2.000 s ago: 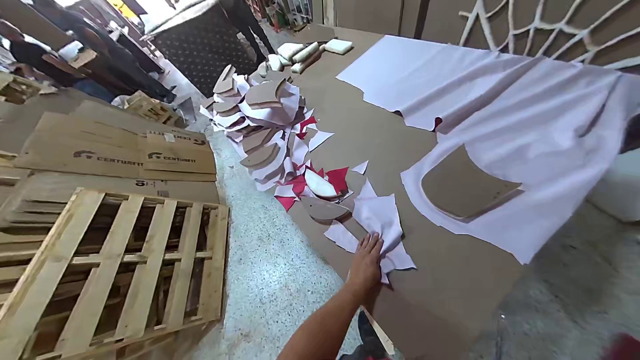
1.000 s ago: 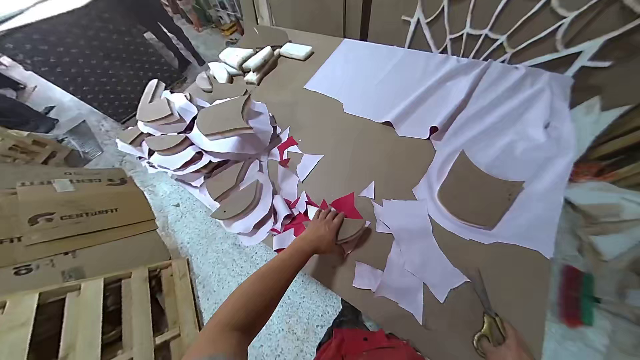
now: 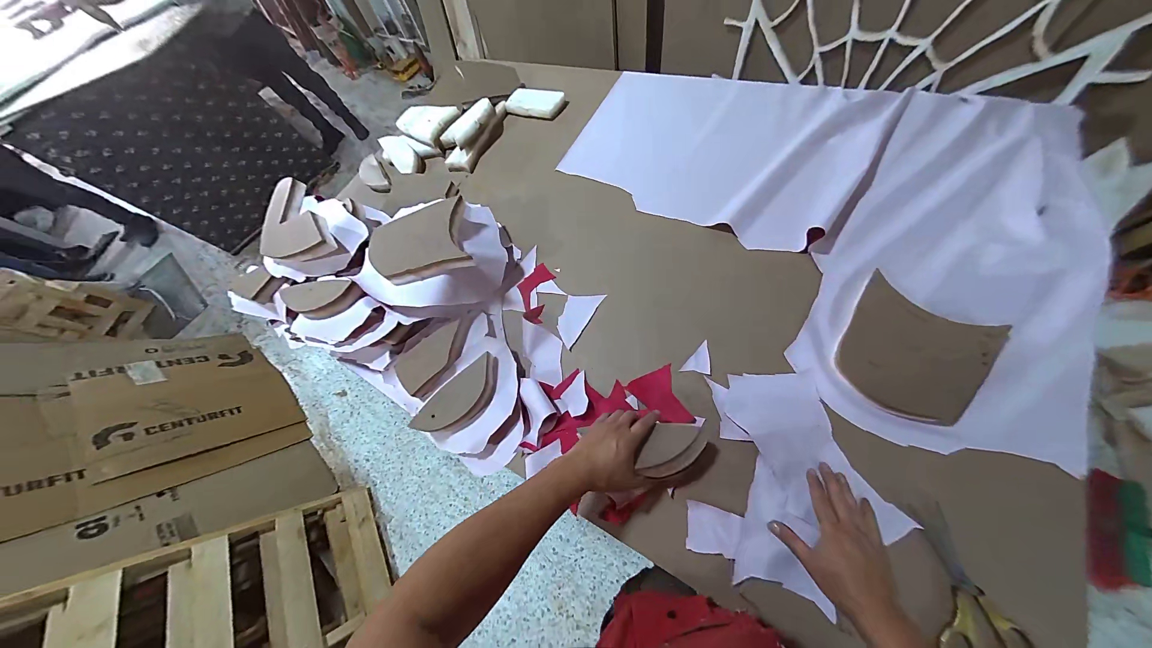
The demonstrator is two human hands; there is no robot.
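My left hand (image 3: 614,447) holds a small curved brown panel (image 3: 670,447) by its left end, over red fabric scraps (image 3: 655,393) near the table's front edge. My right hand (image 3: 839,531) lies spread, palm down, on pale lilac fabric offcuts (image 3: 778,423). Right of it, scissors with gold-coloured handles (image 3: 976,612) lie on the brown tabletop, partly blurred. Farther back, a curved brown panel (image 3: 918,355) rests on a large pale lilac cloth (image 3: 747,162). At the left, brown panels with lilac fabric under them form a heap (image 3: 418,238).
Several white padded blocks (image 3: 535,103) sit at the table's back left. A white web-shaped frame (image 3: 850,40) stands behind the table. Flattened cardboard boxes (image 3: 189,423) and a wooden pallet (image 3: 198,576) are at the left. A person's legs (image 3: 301,85) show in the back left.
My left hand went from the lilac offcuts to the small brown panel. My right hand, by the scissors a second ago, is now off them and flat on the offcuts.
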